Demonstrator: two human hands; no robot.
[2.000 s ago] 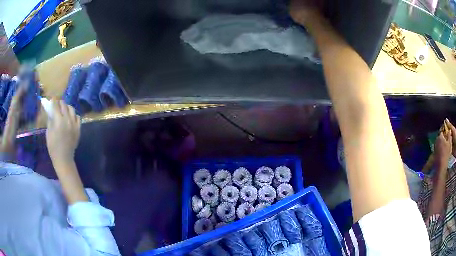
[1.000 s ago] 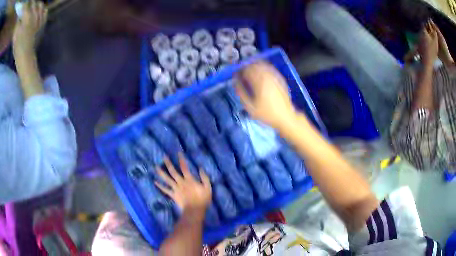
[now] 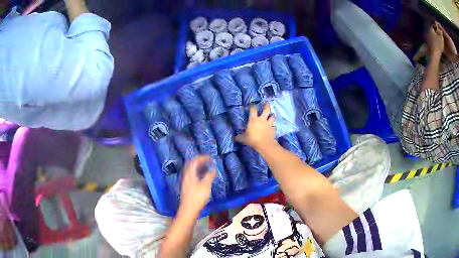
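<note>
A blue crate (image 3: 139, 146) lies tilted across my knees. Rows of blue hollow tubes (image 3: 226, 86) lie on their sides in it, a few with dark open ends showing. A pale sheet (image 3: 285, 113) shows in a gap right of centre. My right hand (image 3: 259, 128) rests over the tubes beside this gap, fingers spread and bent; whether it grips a tube is hidden. My left hand (image 3: 197, 182) is blurred over the near left part of the crate, fingers curled; I cannot tell if it holds anything.
Behind is another blue crate (image 3: 183, 43) with pale scalloped rings (image 3: 223, 39). A person in light blue (image 3: 55, 65) sits at left, near a red stool (image 3: 63, 214). A person in plaid (image 3: 434, 121) and a blue stool (image 3: 375, 118) are at right. Yellow-black tape (image 3: 428, 170) marks the floor.
My right arm has come back from the dark bin to the blue crate. My left hand was spread on the tubes and is now curled and nearer me. The view has tilted down.
</note>
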